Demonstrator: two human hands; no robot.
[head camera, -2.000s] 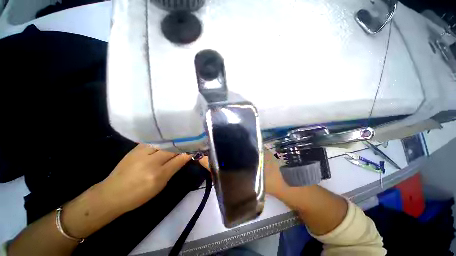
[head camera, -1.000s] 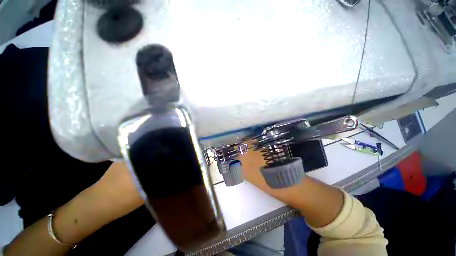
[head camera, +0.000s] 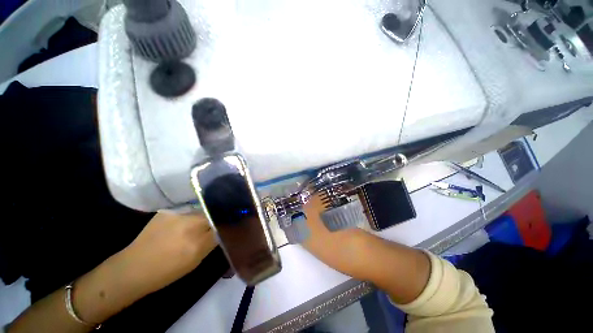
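The white sewing machine head (head camera: 305, 78) fills the upper middle. A shiny metal loop (head camera: 237, 218) hangs large in front and hides the needle area. Black cloth (head camera: 58, 169) spreads at the left and under my left forearm. My left hand (head camera: 179, 240) lies on the cloth at the machine's left end, its fingertips hidden behind the head and metal loop. My right hand (head camera: 315, 218) reaches under the head from the right, its fingers hidden behind the thread tension parts (head camera: 341, 211). A narrow black strip (head camera: 244, 309) hangs over the table's front edge.
A black smartphone (head camera: 388, 203) lies under the machine arm. Thread snips (head camera: 458, 190) and a thin metal tool (head camera: 481, 177) lie right of it. A flat blue-edged case (head camera: 518, 160) is at the table's right. A scale runs along the front edge (head camera: 318, 304). Red and blue things stand below right.
The view has shifted, so the machine head and metal loop sit differently in the picture. My left hand shows more than one second ago. The phone shows more fully.
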